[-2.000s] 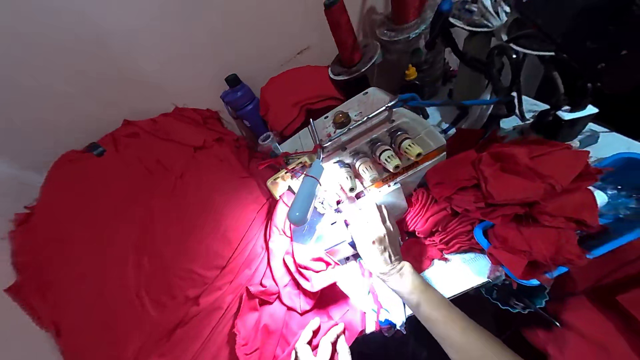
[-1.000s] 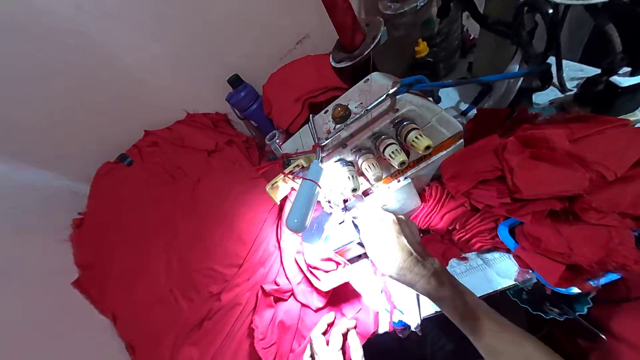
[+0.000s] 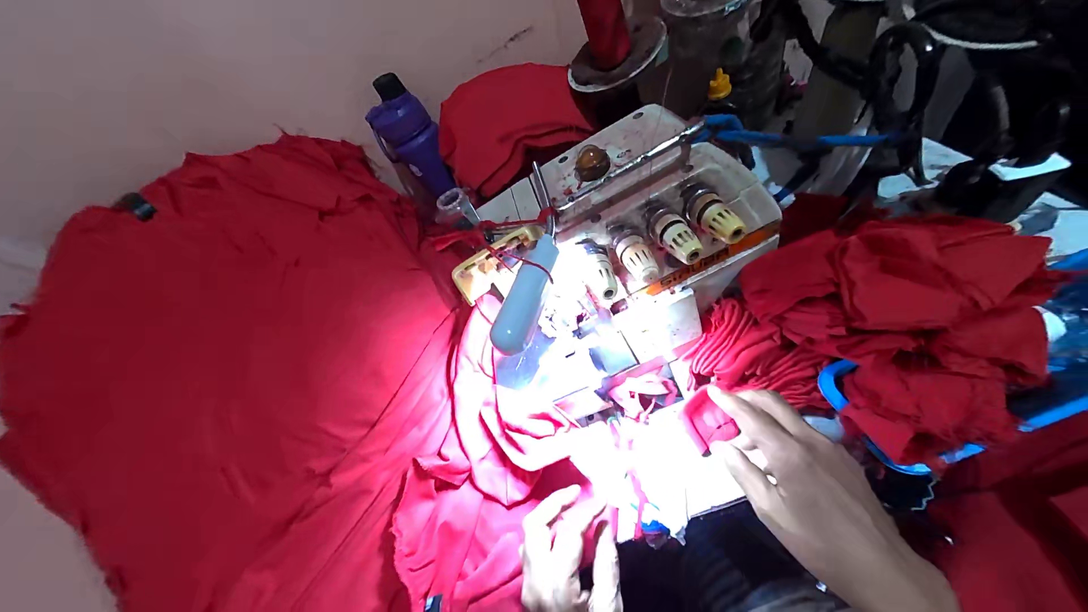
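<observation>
An overlock sewing machine [image 3: 731, 183] with several cream tension dials stands at the centre, its needle area brightly lit. My right hand [image 3: 799, 476] is to the right of the needle area, thumb and fingers on a small red fabric piece [image 3: 712, 421]. At the bottom centre my left hand [image 3: 569, 548] rests with bent fingers on the edge of the red fabric [image 3: 484, 518] left of the machine bed; glare hides whether it grips the cloth. A grey lamp-like tube [image 3: 524, 297] hangs in front of the machine. Another small red strip [image 3: 646, 393] lies near the presser foot.
A large red fabric pile [image 3: 229, 365] covers the left side. A purple bottle [image 3: 412, 136] stands behind it. On the right, red fabric pieces [image 3: 909, 297] heap over a blue basket [image 3: 837, 387]. A red thread cone [image 3: 605, 34] stands behind the machine, and a blue tube [image 3: 799, 138] runs at back right.
My right hand has moved from beside the needle area to the right and toward me, and a small red piece now shows at its fingers. My left hand stays at the lower fabric edge.
</observation>
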